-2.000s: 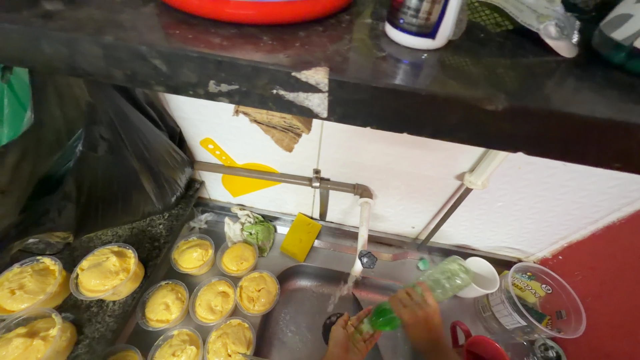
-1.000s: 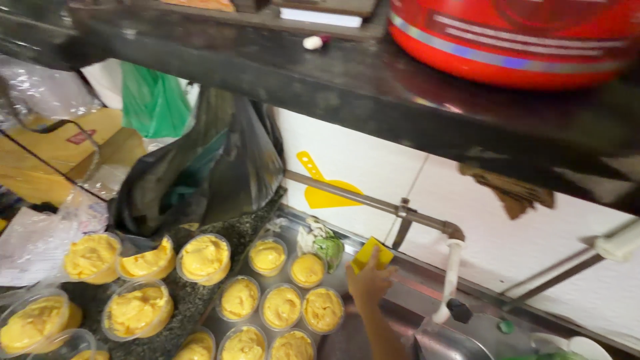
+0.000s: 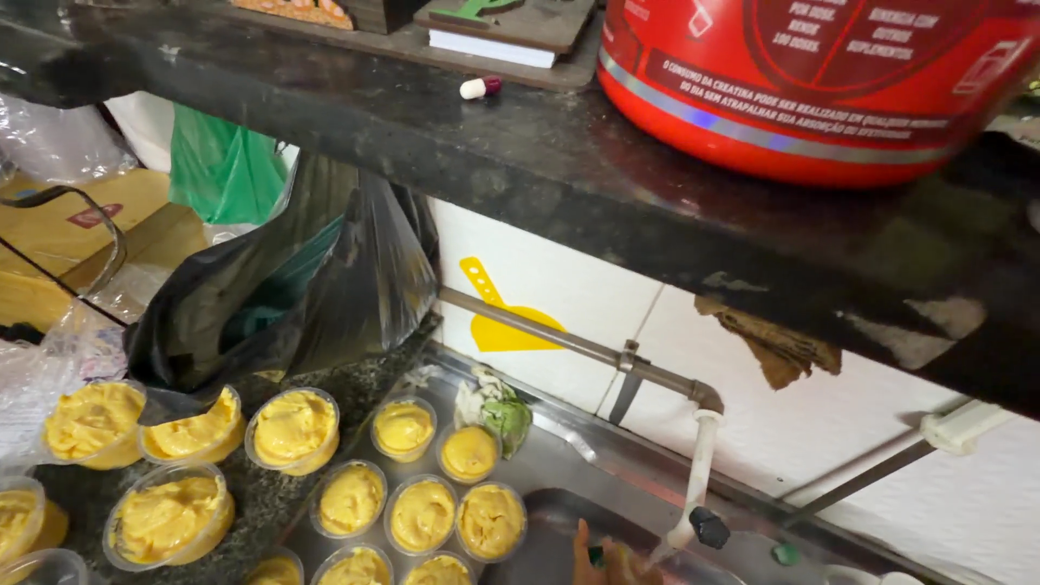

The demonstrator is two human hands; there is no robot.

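At the bottom edge, under the water from the white tap, fingers of a hand, seemingly my left hand, show blurred. A small dark green piece is between the fingers; what they hold is unclear. My right hand cannot be made out. Left of the fingers, clear plastic cups of yellow cream stand on the steel sink top. A crumpled white and green wrapper lies behind them. The basin is mostly hidden below the frame.
More cream cups stand on the dark granite counter beside a black plastic bag. A dark stone shelf overhangs the sink, bearing a red tub and a capsule. A pipe runs along the wall.
A second ago a hand was on the yellow sponge by the wall; the sponge is gone from there and the hand is lower, by the tap. The view has swung left since the first frame.
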